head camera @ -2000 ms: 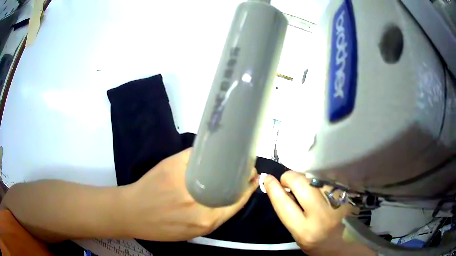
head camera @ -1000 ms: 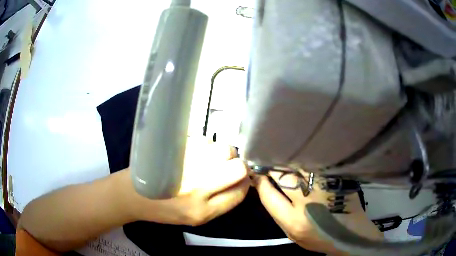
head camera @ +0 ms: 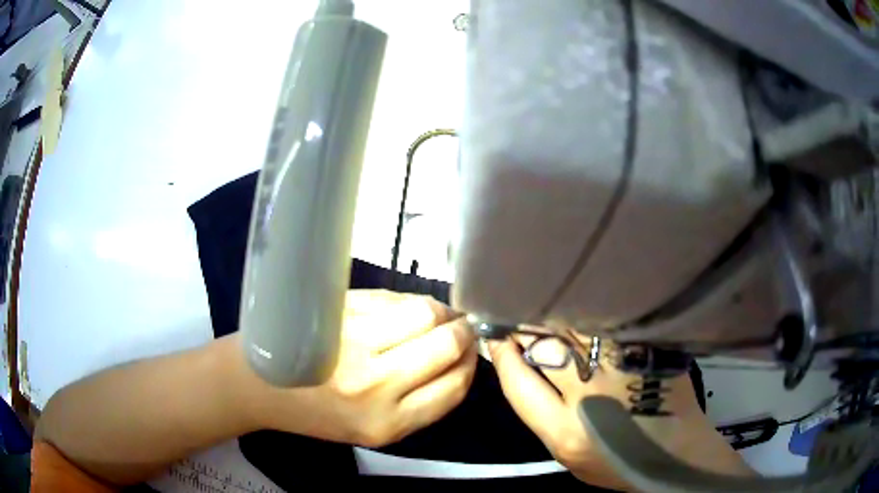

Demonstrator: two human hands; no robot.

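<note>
The dark garment (head camera: pixel 225 252) lies on the white machine table, partly behind the lamp and under both hands. My left hand (head camera: pixel 400 371) has its fingers curled on the cloth just left of the needle area, partly hidden by the lamp. My right hand (head camera: pixel 545 395) rests on the cloth under the machine head (head camera: pixel 578 164), its fingertips close to the left ones. Metal parts hide some of its fingers. The white label seen earlier does not show. The needle point and the cloth edge between the fingertips are hidden.
The grey lamp (head camera: pixel 313 202) hangs left of the machine head. A bent metal rod (head camera: pixel 405 193) stands behind the hands. A printed ruler (head camera: pixel 198 476) is at the front edge. Black scissors (head camera: pixel 747 433) lie at the right. A beige strip (head camera: pixel 52 106) is at the far left edge.
The view has shifted, so the machine head covers more of the centre. The white label has gone out of sight. Since one second ago, my left hand has moved slightly down, towards me.
</note>
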